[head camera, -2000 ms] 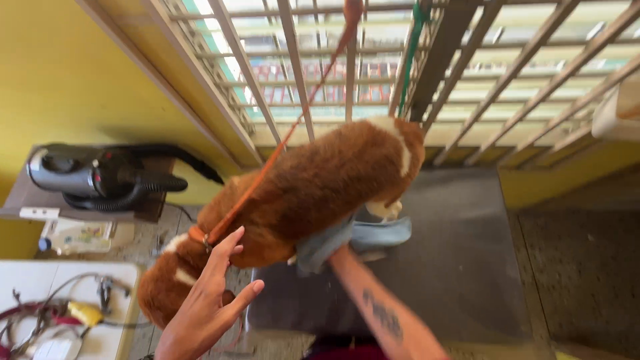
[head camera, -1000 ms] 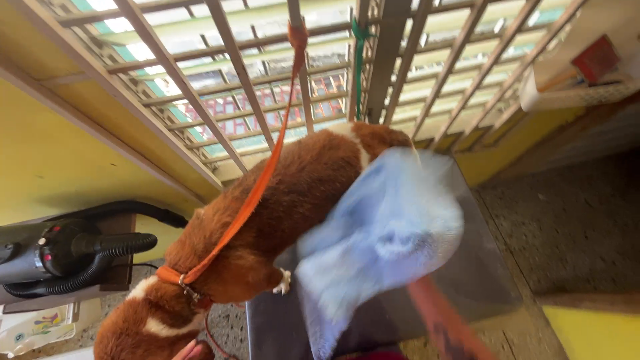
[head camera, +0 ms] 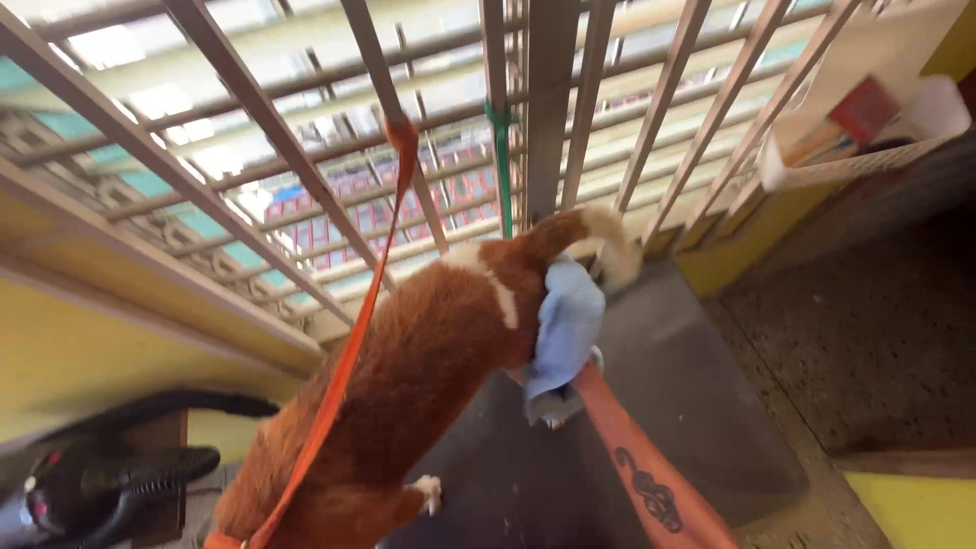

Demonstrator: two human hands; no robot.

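A brown and white dog [head camera: 412,358] stands on a dark grooming table [head camera: 671,412], its head out of view at the lower left. An orange leash [head camera: 354,347] runs from its collar up to the window bars. My right hand, covered by a light blue cloth [head camera: 568,324], presses that cloth against the dog's hindquarters near the base of the tail; only the tattooed forearm shows, and the fingers are hidden. My left hand is outside the frame.
Metal window bars [head camera: 274,137] rise behind the dog, with a green strap [head camera: 501,168] tied on them. A black pet dryer [head camera: 69,488] with a hose sits at lower left. At upper right hangs a white basket [head camera: 862,164] holding a red item.
The blue cloth, spread out over the dog's rear and the table one second ago, is now bunched at its hindquarters. My left hand has gone out of view. The dog's tail is now raised.
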